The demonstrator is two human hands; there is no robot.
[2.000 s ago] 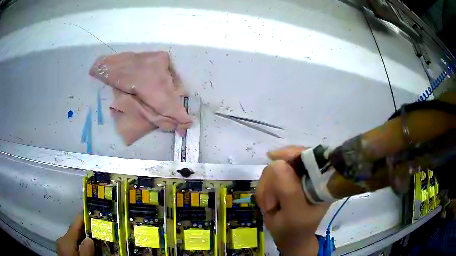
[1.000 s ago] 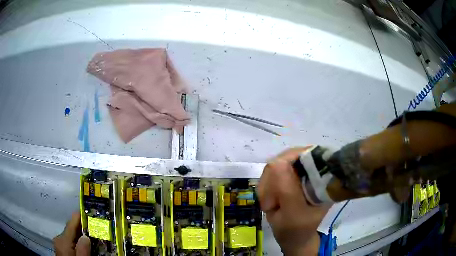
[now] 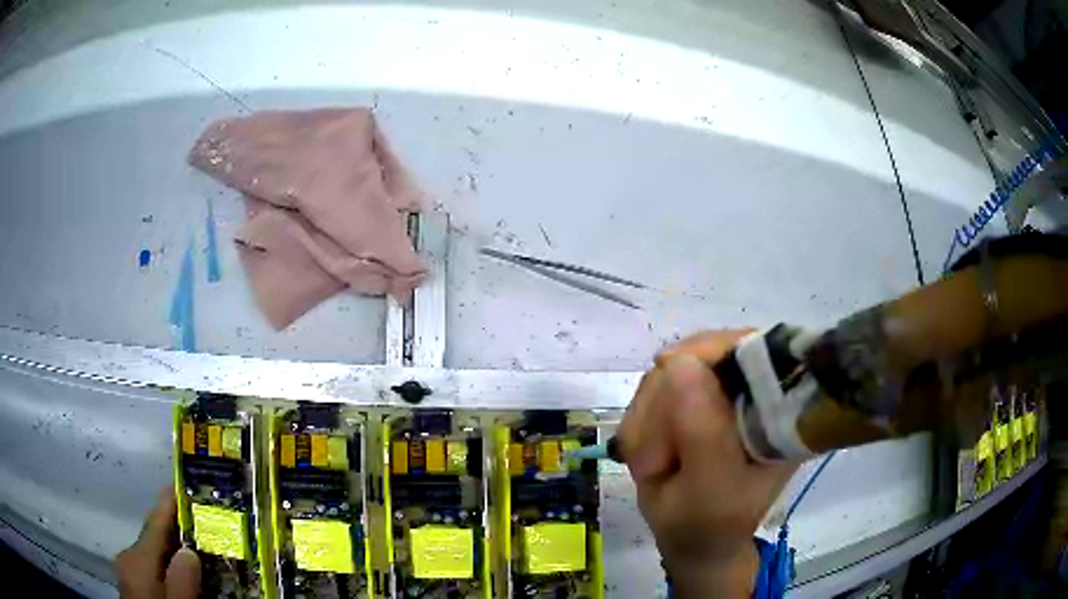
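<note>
My right hand (image 3: 691,468) is closed around the black and white-wrapped front of the brown glue dispensing gun (image 3: 914,363), which comes in from the right. Its pale blue nozzle (image 3: 595,452) points left, with the tip over the orange-yellow parts near the upper end of the rightmost board of the panel. The circuit board panel (image 3: 439,552) has several narrow boards with bright yellow-green edges and yellow transformers. My left hand (image 3: 158,555) is at the panel's left edge, thumb and fingers against it, partly cut off by the bottom of the picture.
A metal rail (image 3: 281,381) runs along the panel's far side. Beyond it lie a pink cloth (image 3: 310,211), tweezers (image 3: 562,276), pale blue slivers (image 3: 184,298) and a blue dot (image 3: 145,257). Another board panel (image 3: 1001,445) is at the right. A blue coiled cord (image 3: 995,208) hangs at the right.
The gun and my right hand have shifted slightly right, and the nozzle now shows more clearly beside the rightmost board's upper parts. The whole view has drifted slightly, bench items appearing further left.
</note>
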